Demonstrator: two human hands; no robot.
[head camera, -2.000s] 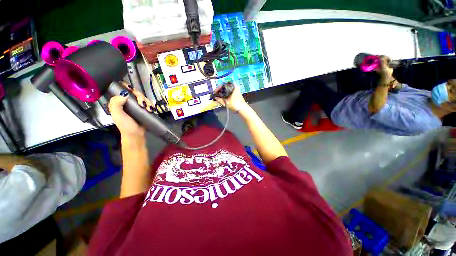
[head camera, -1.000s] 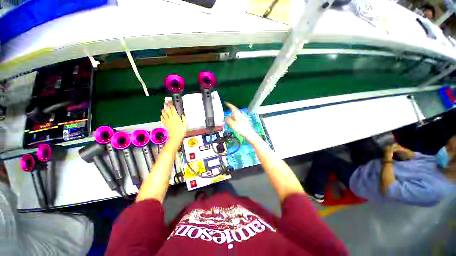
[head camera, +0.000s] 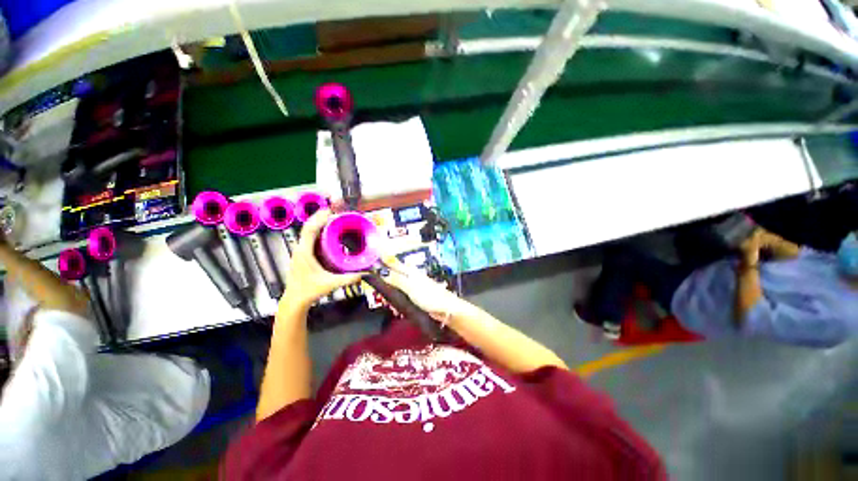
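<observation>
A hair dryer (head camera: 349, 242) with a magenta ring is held in front of me, over the tester panel (head camera: 411, 214). My left hand (head camera: 307, 268) is around its head, beside the ring. My right hand (head camera: 411, 286) is on its dark handle, which points down to the right. The hands and dryer cover much of the panel. A second hair dryer (head camera: 344, 155) lies on the white tray (head camera: 398, 155) behind the panel, ring end away from me.
Several hair dryers (head camera: 243, 218) stand on the bench to the left, two more (head camera: 102, 245) farther left. A blue-green mat (head camera: 478, 211) lies right of the panel. A dark display tray (head camera: 127, 141) is at the upper left. Seated people are at left (head camera: 89, 385) and right (head camera: 767, 291).
One dryer has left the white tray and is now in both my hands, close to my body. Both hands, empty one second ago, have moved back towards me. The other dryer stays on the tray.
</observation>
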